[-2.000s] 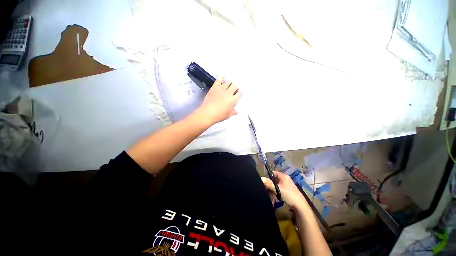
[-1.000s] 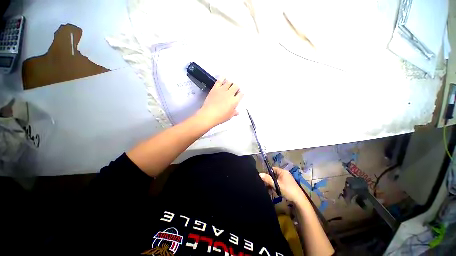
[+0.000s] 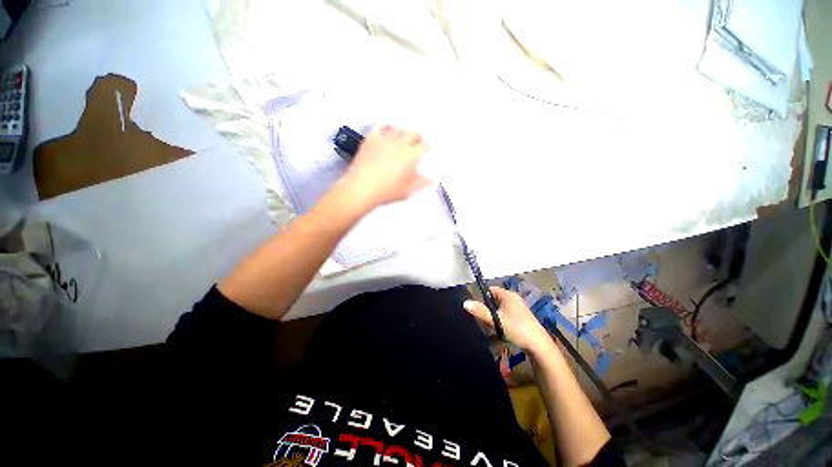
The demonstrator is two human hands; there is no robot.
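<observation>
My left hand (image 3: 388,166) is on the paper pattern and covers most of a black block, perhaps a stapler (image 3: 348,142); its fingers are blurred. The white-lilac paper pattern (image 3: 310,187) with drawn lines lies on cream fabric (image 3: 246,123), whose wrinkled edge shows on the left. My right hand (image 3: 513,319) is at the table's front edge and holds the dark shears (image 3: 470,258) by the handles. The blades point up and away over the table, at the right side of the pattern. The blade tips are hard to make out in the glare.
A brown card piece (image 3: 100,146) and a calculator (image 3: 12,119) lie left. A clear plastic bag of cloth (image 3: 36,287) is at the left edge. White paper sheets (image 3: 753,55) lie far right. Scraps (image 3: 593,330) and a grey metal part (image 3: 670,333) are below the table's right edge.
My left hand has moved slightly up and left and now covers more of the black block. My right hand and the shears have shifted up a little. The view has tilted slightly.
</observation>
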